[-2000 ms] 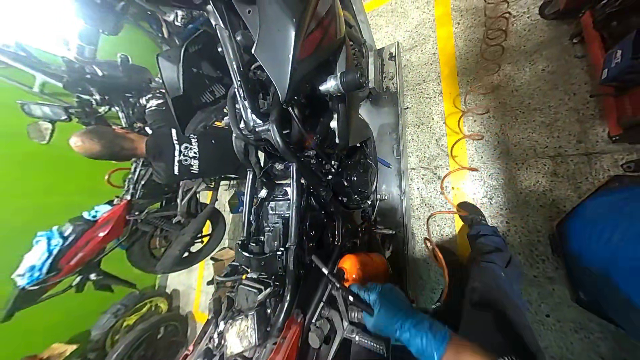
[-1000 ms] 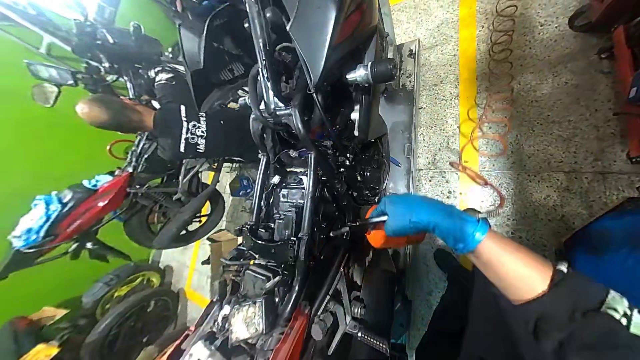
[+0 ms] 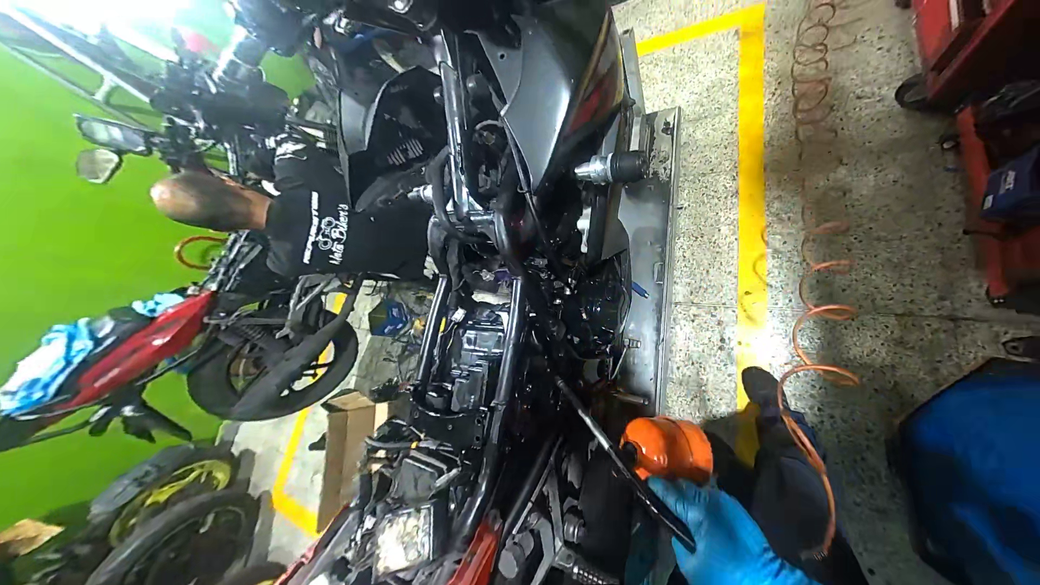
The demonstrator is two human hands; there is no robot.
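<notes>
My right hand (image 3: 719, 532), in a blue glove, is at the lower right of the motorcycle. It grips a tool with a rounded orange container (image 3: 670, 448) and a long dark and silver rod (image 3: 605, 445). The rod slants up and left toward the black frame (image 3: 505, 390) of the partly stripped motorcycle; its tip is hard to make out among the dark parts. The engine side (image 3: 597, 305) lies above my hand in the view, beside a metal platform (image 3: 654, 236). My left hand is out of view.
A person (image 3: 357, 231) in a black shirt is at the motorcycle's far side. A coiled orange air hose (image 3: 829, 310) lies on the floor by my leg. Red motorcycle (image 3: 138, 345) and cardboard box (image 3: 337, 463) stand left; a red wheeled cart (image 3: 975, 162) and blue object (image 3: 975, 471) stand right.
My right hand has moved down in the view from the engine side, with the orange container moving along. The rod, mostly hidden one second ago, shows again.
</notes>
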